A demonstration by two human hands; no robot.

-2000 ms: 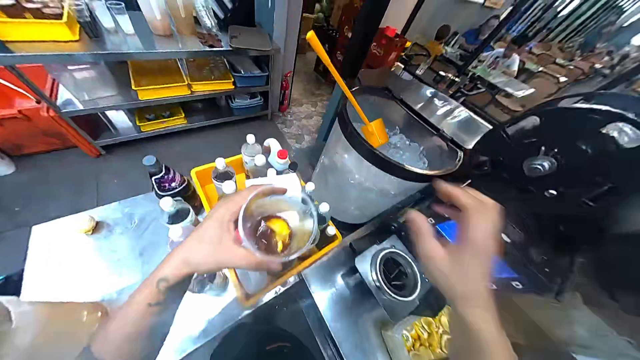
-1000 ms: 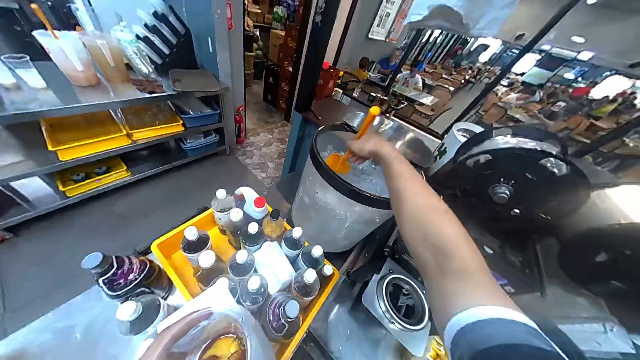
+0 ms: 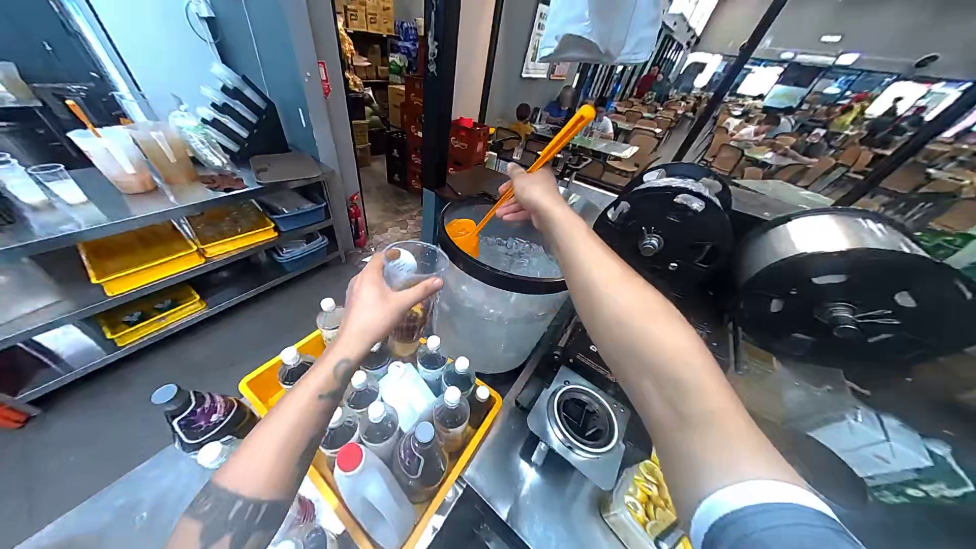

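My right hand (image 3: 530,194) grips the long handle of an orange plastic scoop (image 3: 560,141); its bowl is over the left inner side of a large ice bucket (image 3: 488,320) with a black rim. Ice cubes (image 3: 518,255) show inside the bucket. My left hand (image 3: 385,301) holds a clear plastic cup (image 3: 427,263) close to the bucket's left rim. Brown liquid is visible low in the cup, partly behind my fingers. Below my left hand, a yellow crate (image 3: 450,488) holds several white-capped bottles (image 3: 451,415) and a jug with a red cap (image 3: 374,496).
A metal cup sealer or similar fixture (image 3: 583,419) sits right of the crate, by a container of lemon slices (image 3: 648,496). Two black-ended drums (image 3: 846,305) stand at right. A dark bottle (image 3: 202,415) lies left. Shelves with yellow trays (image 3: 141,255) stand further left. People sit at distant tables.
My right hand, empty-looking two seconds ago, has taken hold of the orange scoop. My left hand has brought the cup up beside the bucket's rim. The view has shifted.
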